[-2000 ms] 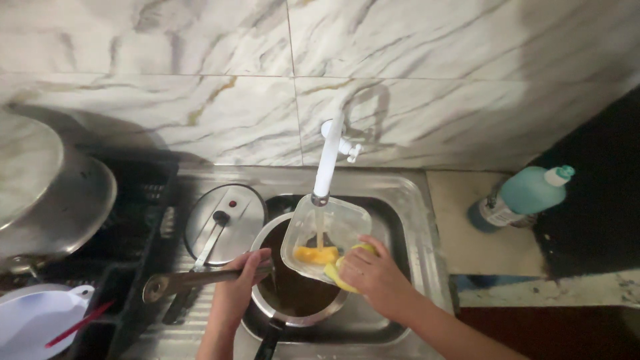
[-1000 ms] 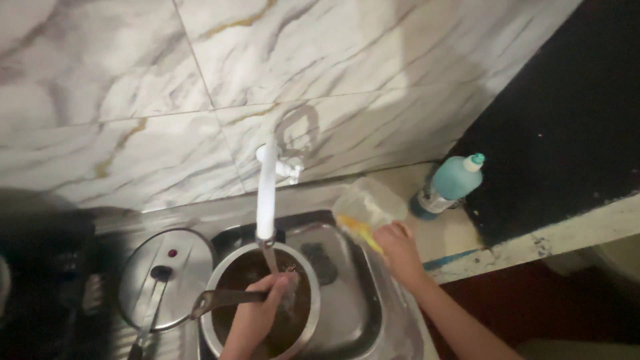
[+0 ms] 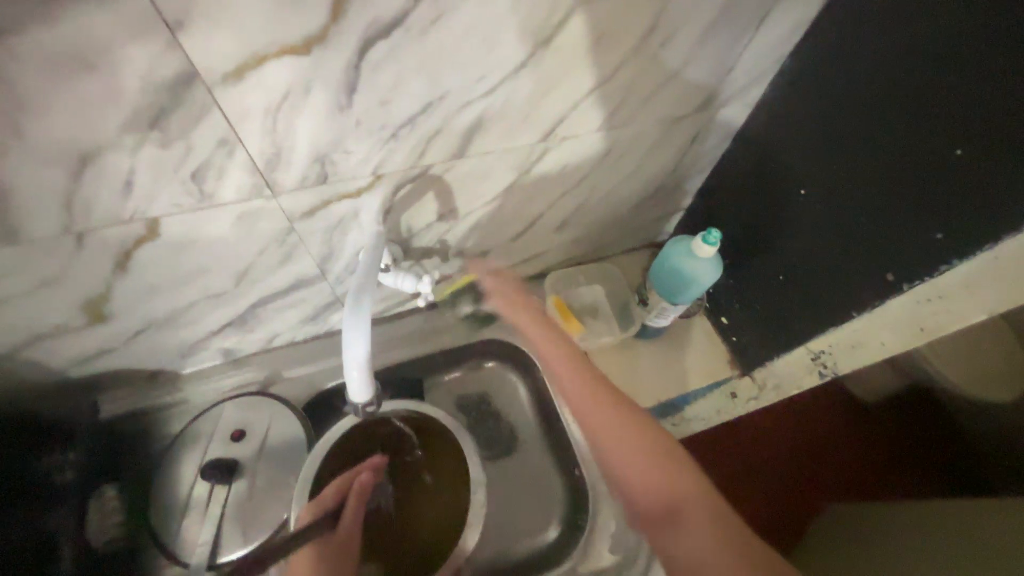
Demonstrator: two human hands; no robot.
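Note:
My left hand [image 3: 348, 496] is shut on a dark metal utensil handle [image 3: 292, 540] over an open metal pot [image 3: 478, 488] of brownish liquid in the sink. The utensil's far end is not clearly visible. A white tap spout [image 3: 360, 328] hangs above the pot's back rim. Blurred, my right hand [image 3: 500, 292] is by the white tap valve [image 3: 408, 282], with a yellow-green item [image 3: 458, 286] at its fingertips; its grip is unclear. Right of that hand, a clear plastic container [image 3: 600, 300] with an orange-yellow piece [image 3: 568, 316] inside rests on the ledge.
A round metal pressure-cooker lid [image 3: 264, 448] with a dark knob and long handle lies left of the pot. The steel sink's rim [image 3: 572, 448] borders the basin. A teal liquid bottle [image 3: 684, 276] stands beside the container. Marble-patterned tiles [image 3: 240, 264] rise behind.
The clear container, earlier at my right hand, now rests on the ledge, released. My right hand has moved left toward the tap valve. My left hand remains at the pot with the utensil.

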